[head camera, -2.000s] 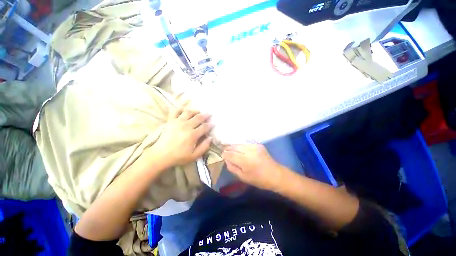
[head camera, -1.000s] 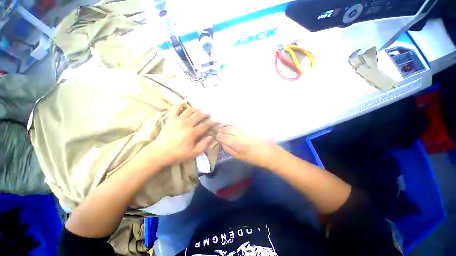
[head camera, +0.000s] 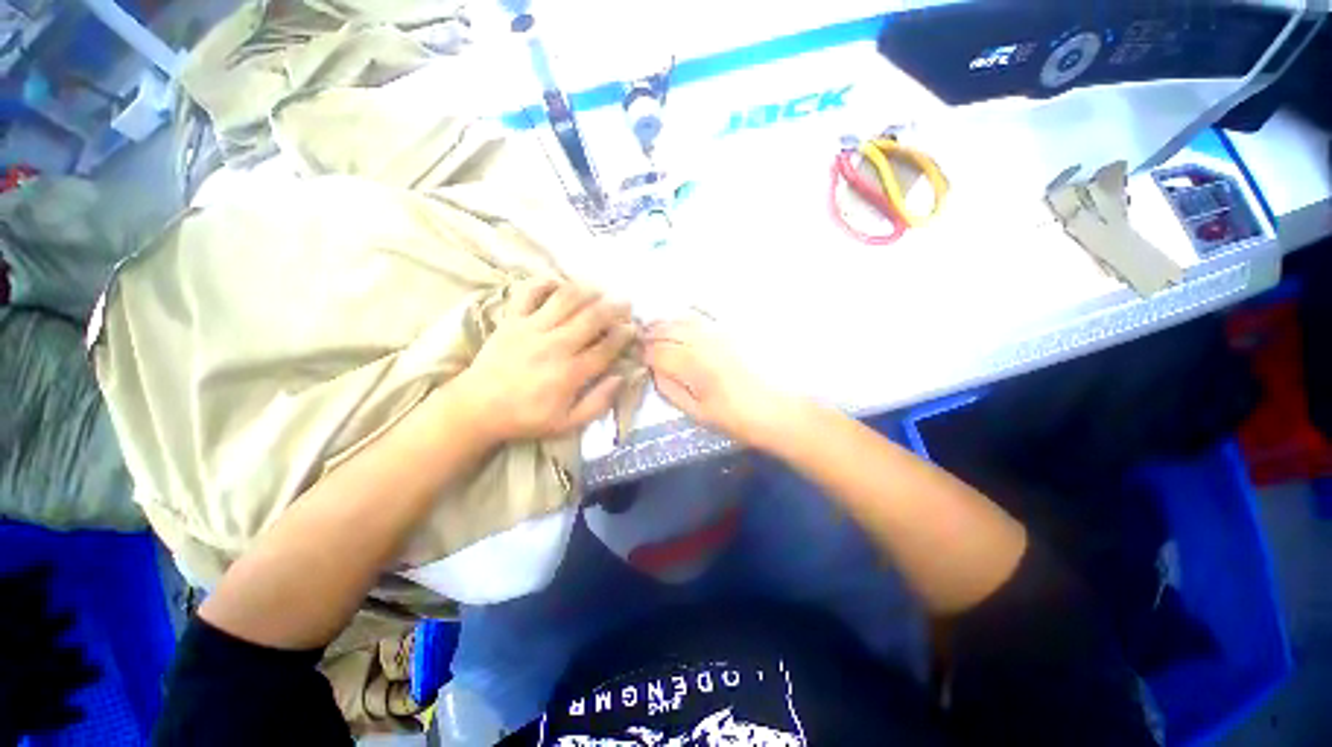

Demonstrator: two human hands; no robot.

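The khaki garment point(head camera: 292, 336) lies heaped on the table left of the needle and hangs over the front edge, with white cloth point(head camera: 504, 562) showing under it. My left hand point(head camera: 548, 365) lies on the garment near its right edge, fingers bent over the cloth. My right hand point(head camera: 701, 377) pinches the garment's edge beside the left fingertips. The presser foot and needle point(head camera: 625, 212) are behind my hands, apart from the pinched edge. The exact fold between my fingers is blurred.
Red and yellow looped snips point(head camera: 888, 187) lie on the machine bed. Tan strips point(head camera: 1113, 226) lie beside a parts tray point(head camera: 1210, 209) at right. The black control panel point(head camera: 1074, 56) is at the back. Blue crates point(head camera: 1220, 584) stand below; grey-green bundles point(head camera: 59, 416) are at far left.
Both hands and the pinched edge have moved up onto the table, towards the needle. The white strip that hung below my hands is now mostly hidden. The view has shifted slightly.
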